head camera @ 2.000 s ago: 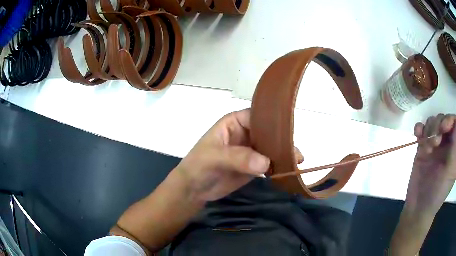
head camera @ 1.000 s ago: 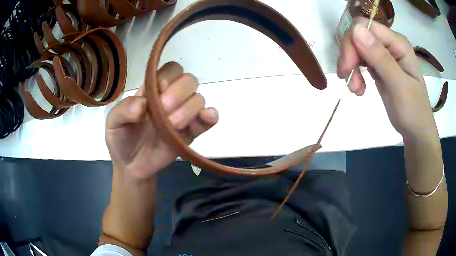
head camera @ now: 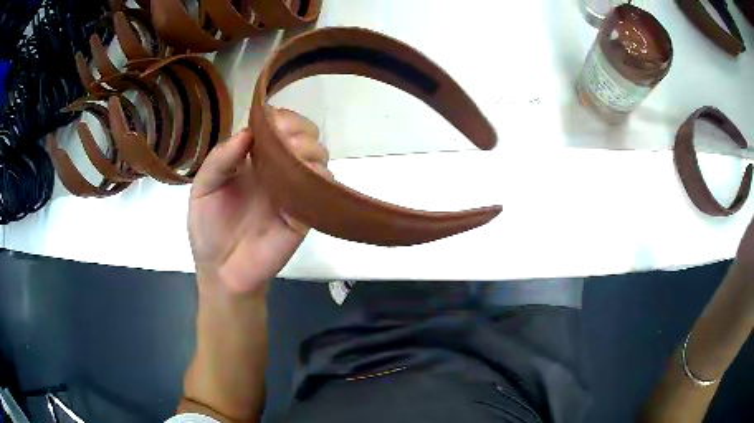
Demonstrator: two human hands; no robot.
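Note:
A wide brown C-shaped headband (head camera: 355, 216) is held up over the table, its open ends pointing right, with a black strip on its inner side. My left hand (head camera: 260, 194) grips it at the curve on its left side, thumb outside and fingers partly hidden behind the band. My right hand (head camera: 748, 240) is almost wholly cut off by the right edge; the forearm with a thin bracelet shows at the lower right. The thin applicator rod is not visible.
The paint jar (head camera: 620, 66) stands at the upper right, a clear cup (head camera: 602, 10) behind it. Another brown headband (head camera: 690, 161) lies at the right. Standing headbands (head camera: 186, 116) fill the upper left, beside black headbands (head camera: 25, 178). The white table (head camera: 537, 248) ends before the dark apron.
My right hand has moved right, out to the picture's edge, and the rod is gone from view. The headband has turned in my left hand, showing more of its outer face.

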